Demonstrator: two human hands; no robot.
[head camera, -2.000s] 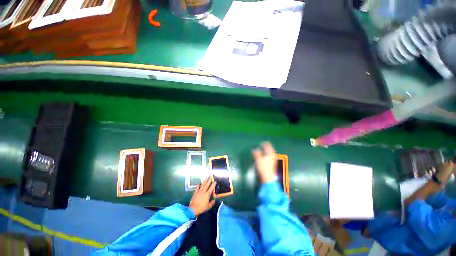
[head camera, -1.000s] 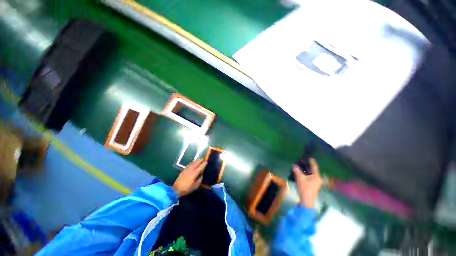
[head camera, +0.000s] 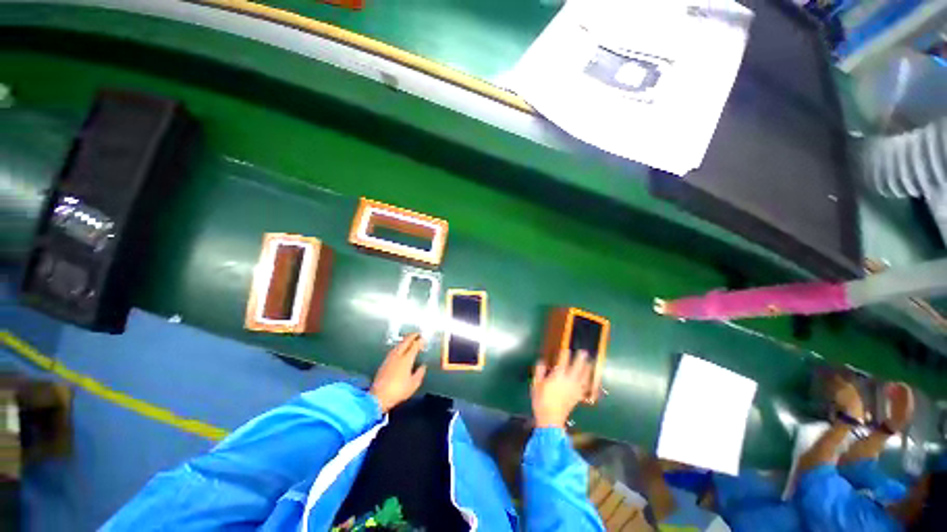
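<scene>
My left hand (head camera: 399, 374) lies at the near end of a thin silver-white trim frame (head camera: 417, 306) flat on the green bench; whether it grips the frame is unclear. Just right of it lies a housing with a glossy black panel (head camera: 465, 329), untouched. My right hand (head camera: 561, 389) is on the near end of another wooden housing (head camera: 561, 338) with a dark face; its fingers lie over the front. Two pale-edged housings stand to the left, one lengthwise (head camera: 255, 283) and one crosswise (head camera: 440, 241) farther back.
A black blister tray (head camera: 109, 208) with modules lies far left. White paper (head camera: 708, 414) lies right, near a pink-wrapped post (head camera: 763, 301). A printed sheet (head camera: 665, 114) hangs over the raised shelf's edge. Another person's hands (head camera: 895, 405) are at far right.
My right hand has moved back left from beyond the right housing onto it. My left hand has shifted from the black-panelled housing to the trim frame. The view has turned.
</scene>
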